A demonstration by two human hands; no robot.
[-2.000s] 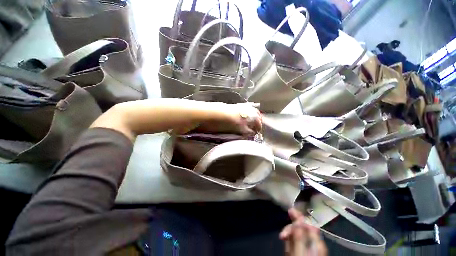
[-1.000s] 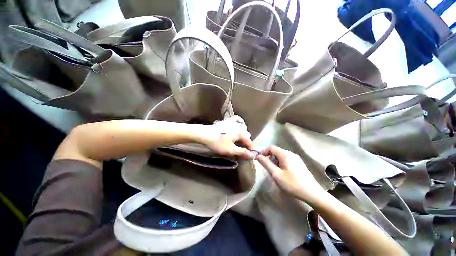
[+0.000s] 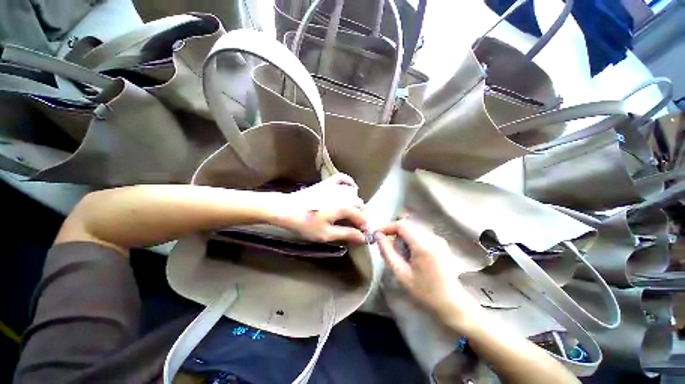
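Observation:
A taupe tote bag (image 3: 248,289) stands open right in front of me, against my front, its mouth facing up. One handle (image 3: 263,46) stands up at the far side, the other hangs toward me. A zip divider (image 3: 278,244) crosses the mouth. My left hand (image 3: 327,212) reaches over the mouth and pinches the bag's right upper side edge. My right hand (image 3: 413,259) meets it there from the right, fingertips on a tiny shiny metal fitting (image 3: 370,237). The fingers mostly hide the fitting.
Similar totes stand at the left (image 3: 124,135), directly behind (image 3: 345,112) and at the right rear (image 3: 469,120). More bags lie flat at the right (image 3: 503,214), handles toward me. A dark blue pile (image 3: 597,34) lies at the upper right.
My right hand has come up from the lower right to meet my left at the bag's side edge. The near handle has dropped toward me. In the last second, the hands stay together there.

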